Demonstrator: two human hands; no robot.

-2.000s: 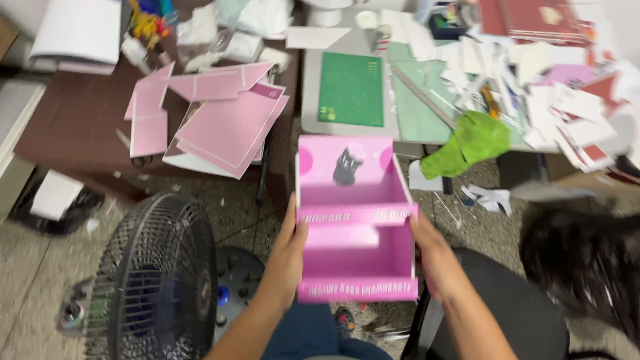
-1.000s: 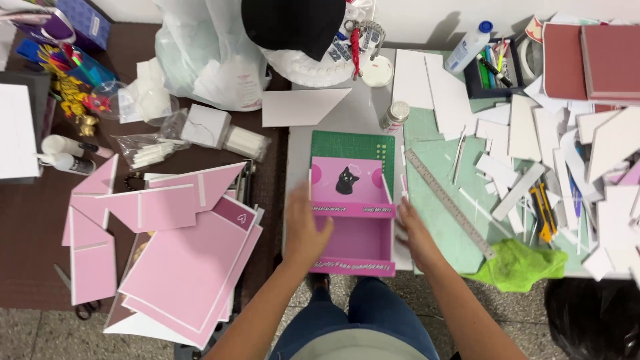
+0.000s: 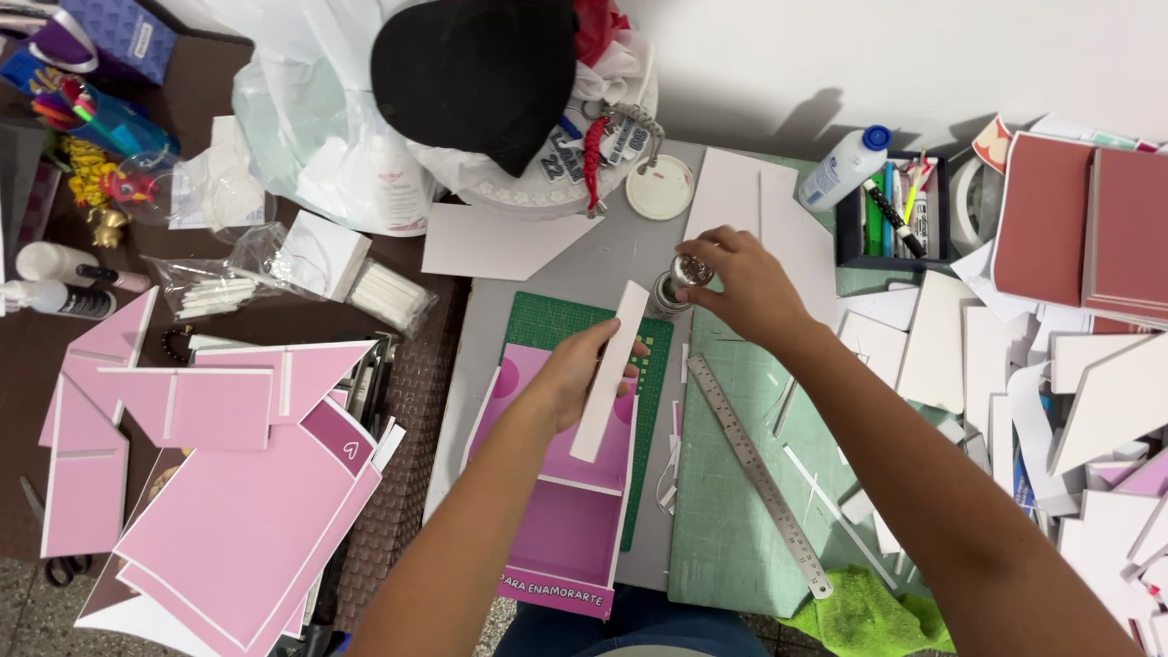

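My left hand point(image 3: 584, 370) holds a narrow white board strip point(image 3: 610, 372) upright at a slant, above the pink two-compartment box point(image 3: 568, 529). The box lies on a green cutting mat point(image 3: 547, 319), its lettered front edge toward me. With its fingers around a silvery metallic lid point(image 3: 691, 271), my right hand point(image 3: 730, 278) is just above a small jar point(image 3: 668, 297). Whether the lid is fully off the jar is hard to tell. A steel ruler point(image 3: 759, 476) lies to the right on a larger pale green mat point(image 3: 730, 547).
Pink card panels point(image 3: 242, 538) are stacked at left near scissors point(image 3: 64, 566). Behind stand a black cap point(image 3: 474, 78), a round white lid point(image 3: 659, 187), a glue bottle point(image 3: 844, 169) and a pen box point(image 3: 894, 260). White offcuts point(image 3: 931, 347) and a green cloth point(image 3: 862, 616) lie at right.
The box was held off the table in both hands, then lowered onto the mat. Now my left hand has a white strip and my right hand has moved forward to the jar's lid.
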